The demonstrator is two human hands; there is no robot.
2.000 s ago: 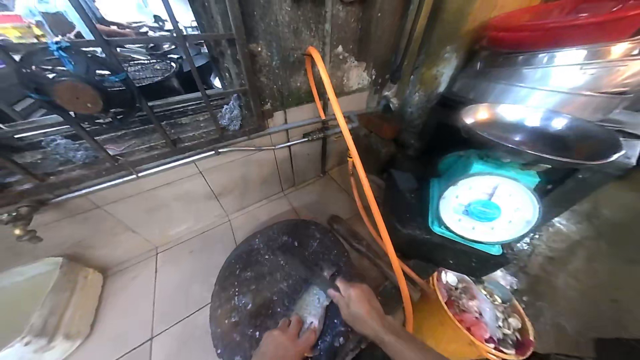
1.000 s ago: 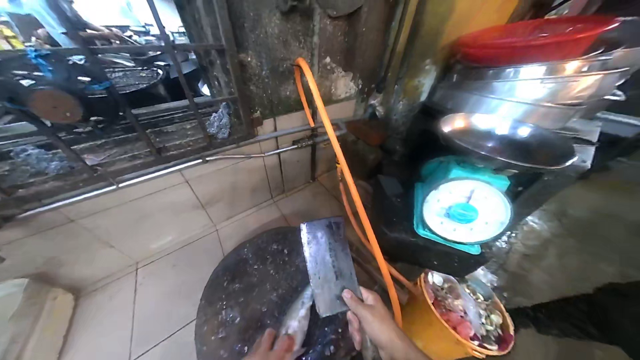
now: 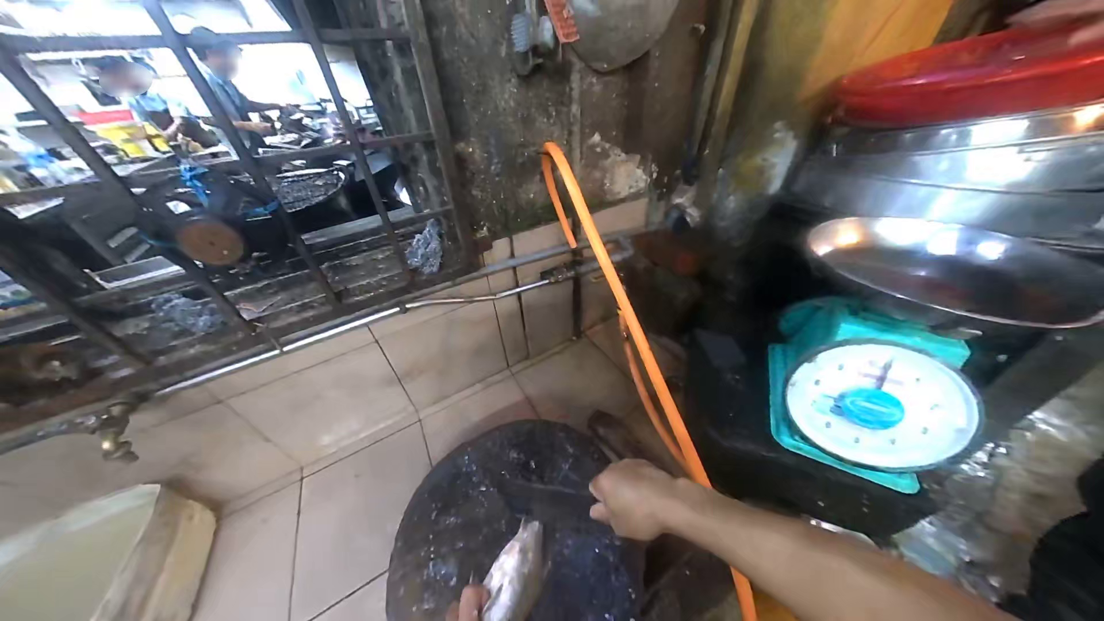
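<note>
A silvery fish (image 3: 515, 573) lies on the round, dark chopping block (image 3: 466, 492), its narrow end pointing away from me. The fingers of my left hand (image 3: 470, 602), mostly cut off by the bottom edge, hold the fish's near part. My right hand (image 3: 634, 500) is curled in a fist over the block's right side. It grips a cleaver, whose dark, blurred blade (image 3: 552, 498) is hard to make out against the block; the handle is hidden in the fist.
An orange hose (image 3: 634, 323) arches down beside my right forearm. Right of it stand a teal dial scale (image 3: 884, 405) with a metal pan (image 3: 957, 272), stacked metal basins and a red basin (image 3: 966, 78), with another person's hand above. A white tub (image 3: 155, 552) sits left; people work behind the window bars.
The cleaver's broad face, plain a second ago, is now barely visible. My right forearm now reaches across from the right, covering most of the orange bucket. Another person's hand has appeared above the red basin.
</note>
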